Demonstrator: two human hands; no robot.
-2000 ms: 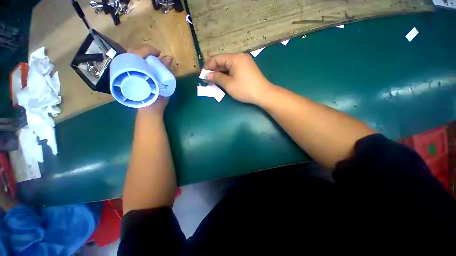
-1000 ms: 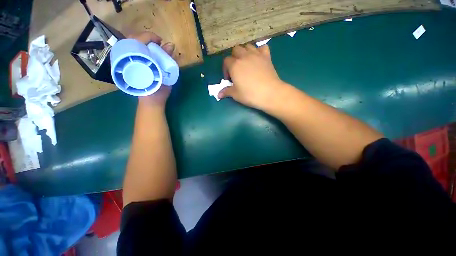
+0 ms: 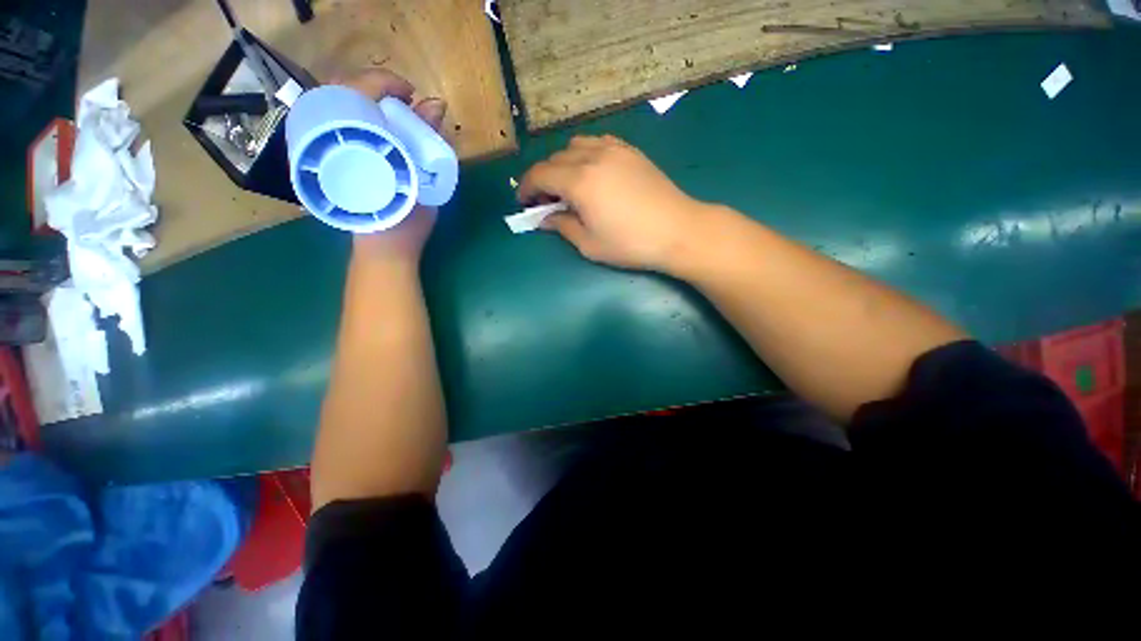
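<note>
My left hand [image 3: 398,232] is closed around a pale blue roll [image 3: 354,173] with a spoked core facing me; a curved loose part stands out at its right side, and most of the fingers are hidden behind it. My right hand [image 3: 613,200] pinches small white slips [image 3: 531,218] between thumb and fingers over the green mat [image 3: 601,351]. Whether the slips touch the mat I cannot tell. Other white slips lie along the board edge, one [image 3: 668,102] beyond my right hand and one [image 3: 1057,82] at the far right.
A black open box [image 3: 238,125] with small metallic pieces and dark upright tools stands behind my left hand. Crumpled white paper [image 3: 103,213] lies at left. Plywood boards [image 3: 701,50] lie at the back. A person's blue sleeve [image 3: 113,551] shows at lower left, a red tray [image 3: 1086,376] at right.
My right hand has gathered the slips that lay on the mat and now pinches them. My left hand still holds the roll. The view has shifted slightly, and the metal parts at the back have left it.
</note>
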